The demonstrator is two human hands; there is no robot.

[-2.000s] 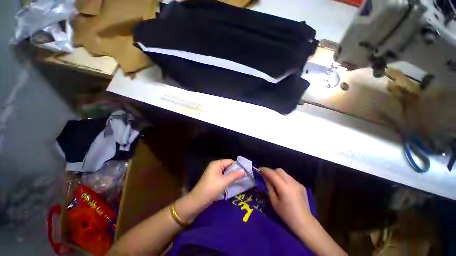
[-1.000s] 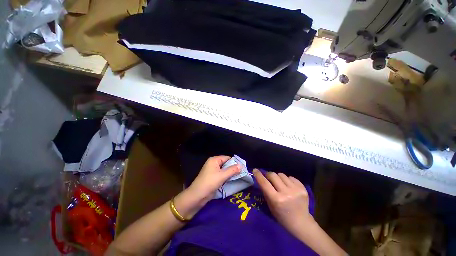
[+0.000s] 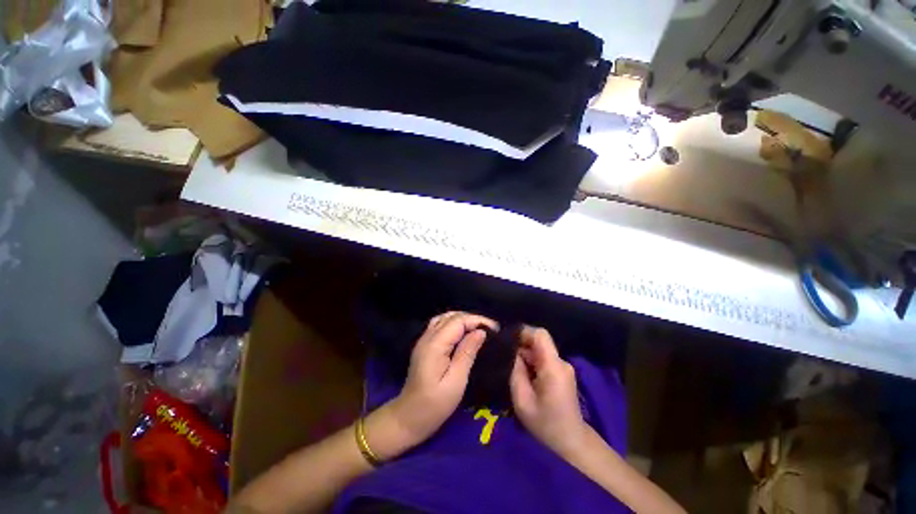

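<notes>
A small sewn piece (image 3: pixel 494 369), its black side showing, is held over the purple-clothed lap. My left hand (image 3: pixel 442 366) pinches its left edge between thumb and fingers. My right hand (image 3: pixel 545 387) pinches its right edge with curled fingers. The piece blends into the dark area behind it, so its outline is hard to see. No tool can be made out in my right hand.
Black cut panels (image 3: pixel 402 70) with a white edge lie on the machine table (image 3: pixel 422 236). The sewing machine (image 3: pixel 783 60) and blue-handled scissors (image 3: pixel 830 289) are at right. Tan fabric (image 3: pixel 191 75) is at upper left. A black-and-white heap (image 3: pixel 181 301) lies above a carton (image 3: pixel 291 387) holding a red-orange bag (image 3: pixel 181 462).
The piece has turned from its pale side to its black side. My right hand has moved from a pointing pinch at its corner to gripping its right edge. The view has shifted slightly.
</notes>
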